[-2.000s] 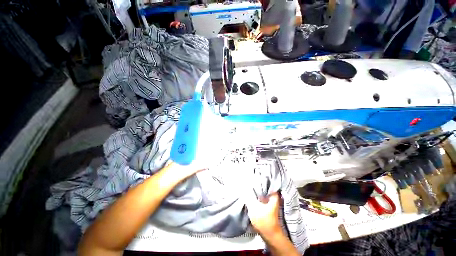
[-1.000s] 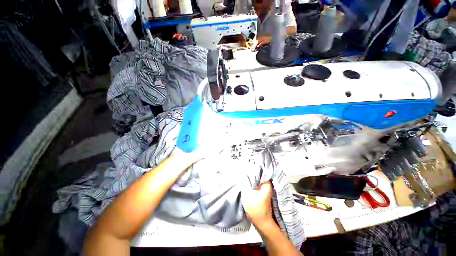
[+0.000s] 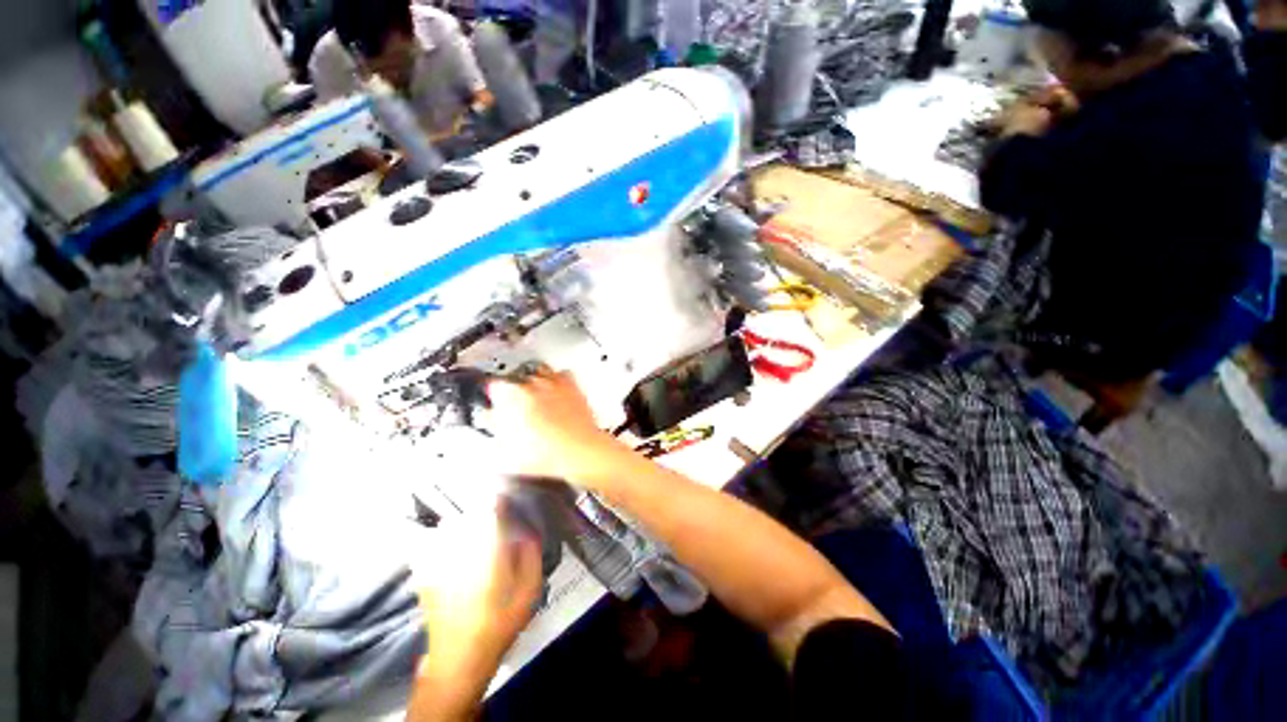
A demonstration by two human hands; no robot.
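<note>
The grey garment piece (image 3: 254, 557) lies bunched at the left end of the sewing machine (image 3: 466, 233), beside its blue guard (image 3: 208, 416). Its striped edge (image 3: 621, 550) hangs over the table's front edge. My left hand (image 3: 483, 578) grips the cloth in front of the machine, its fingers partly washed out by glare. My right hand (image 3: 548, 423) reaches in under the machine head, beyond my left hand, with its fingertips at dark cloth or parts; whether it grips anything cannot be told. Glare hides the needle area.
A phone (image 3: 689, 384), snips (image 3: 675, 442) and red-handled scissors (image 3: 776, 356) lie right of my right hand. Cardboard (image 3: 847, 226) covers the table's right end. Plaid garments (image 3: 974, 480) fill a blue crate (image 3: 1207, 621) at right. People sit at the back and right.
The view has swung to the right. My right hand has moved from the cloth's front part in under the machine head. My left hand has come from beside the blue guard to the front.
</note>
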